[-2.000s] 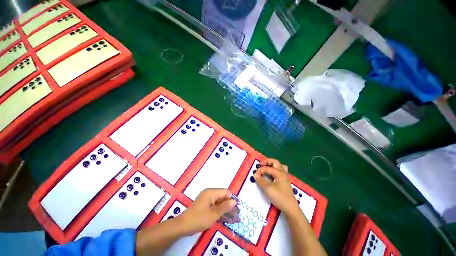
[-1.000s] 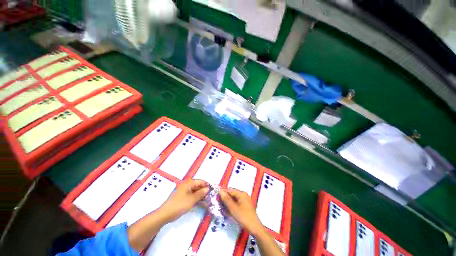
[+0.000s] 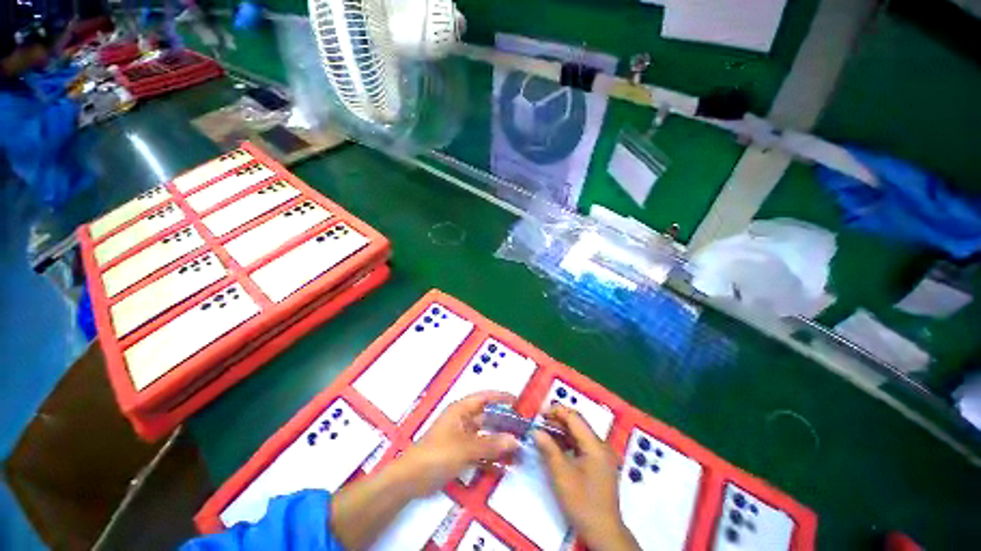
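An orange-red foam tray [image 3: 355, 371] lies in front of me with white phone back covers [image 3: 414, 361] in its pockets, dark camera dots at one end of each. My left hand [image 3: 468, 436] holds a small clear, shiny sheet [image 3: 503, 421] above the tray's middle. My right hand [image 3: 581, 463] is beside it, its fingertips at the sheet's right end. The fingers hide the sheet's edges, and I cannot tell whether a small piece is between the right fingertips.
Stacked trays [image 3: 377, 264] of pale covers stand at the left, with a brown carton [image 3: 81, 463] below. Clear plastic bags with blue-patterned sheets [image 3: 629, 285] lie along the back rail. A white fan [image 3: 353, 54], a hanging card [image 3: 637, 167] and a blue cloth [image 3: 904, 210] are behind.
The view has swung left, showing more of the bench and fan. The hands stay close together over the tray; the clear sheet, earlier spread or hanging down, now lies flatter between them.
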